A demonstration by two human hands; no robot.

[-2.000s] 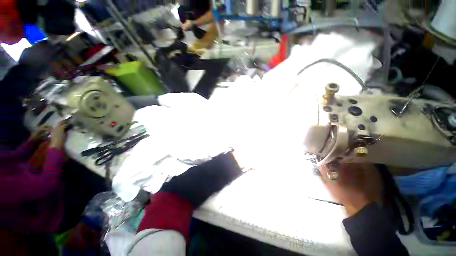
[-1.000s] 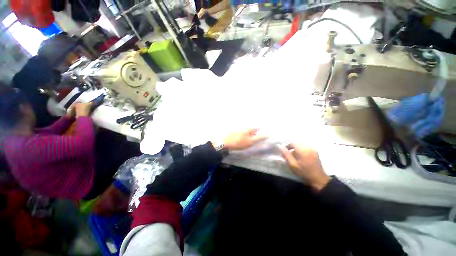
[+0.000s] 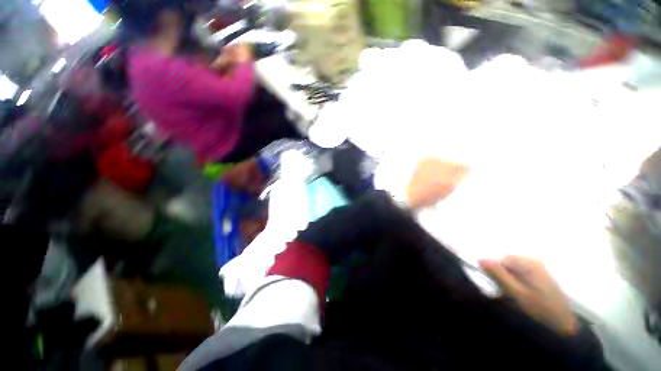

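White fabric pieces (image 3: 522,138) lie in a large, overexposed heap on the table. My left hand (image 3: 435,181) is blurred and lies against this white cloth; its fingertips are lost in the glare. My right hand (image 3: 533,290) is at the table's front edge, with thumb and fingers at a small white fabric edge (image 3: 482,279) that shows below them against my dark clothing. A long white piece (image 3: 279,224) hangs beside my left sleeve. The machine's needle area is not in view.
A blue basket (image 3: 226,224) stands left of my lap, with pale turquoise material (image 3: 324,198) near it. A person in a magenta top (image 3: 188,98) sits at the neighbouring machine (image 3: 326,36). A brown box (image 3: 159,308) stands on the floor at lower left.
The view has swung left and down, and my machine head and shears have left it. The long white piece now hangs beside my left sleeve. My hands are farther apart.
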